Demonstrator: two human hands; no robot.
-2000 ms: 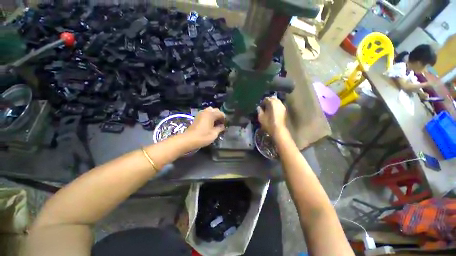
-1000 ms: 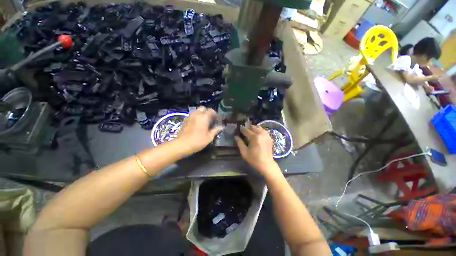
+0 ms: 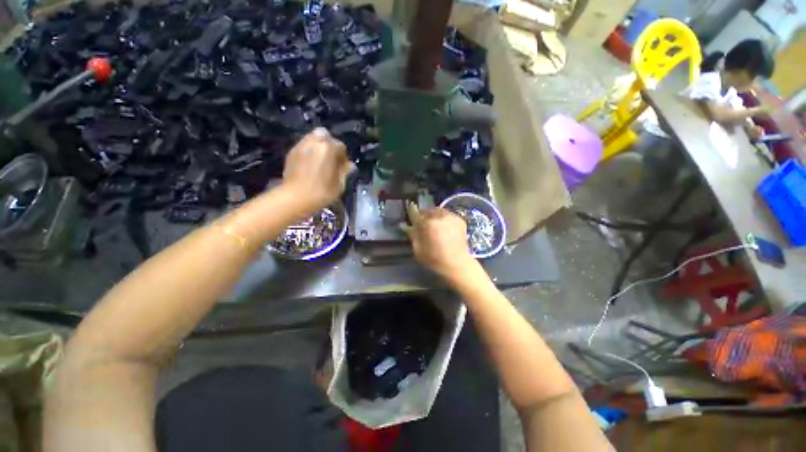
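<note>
The green hand press [image 3: 411,132] stands in front of me, its dark ram raised above the silvery-grey fixture [image 3: 376,221]. My right hand [image 3: 437,238] is at the fixture's right side, its curled fingertips just below the press head; whether it holds a part is hidden. My left hand [image 3: 316,168] is above the left bowl of small metal parts [image 3: 305,237], at the near edge of the heap of black plastic parts [image 3: 212,97]. Its fingers are curled and blurred, and I cannot tell if they hold anything. The right bowl of small metal parts [image 3: 480,228] sits beside my right hand.
An open pale bag [image 3: 424,408] with black parts hangs below the bench edge. A cardboard edging [image 3: 521,150] borders the right side. A second press with a red ball lever [image 3: 99,69] and a clear tub [image 3: 22,185] are left. A person sits at the side table.
My left hand has moved from the fixture up and left, over the bowl and heap edge. My right hand stays by the fixture. The camera view has shifted slightly.
</note>
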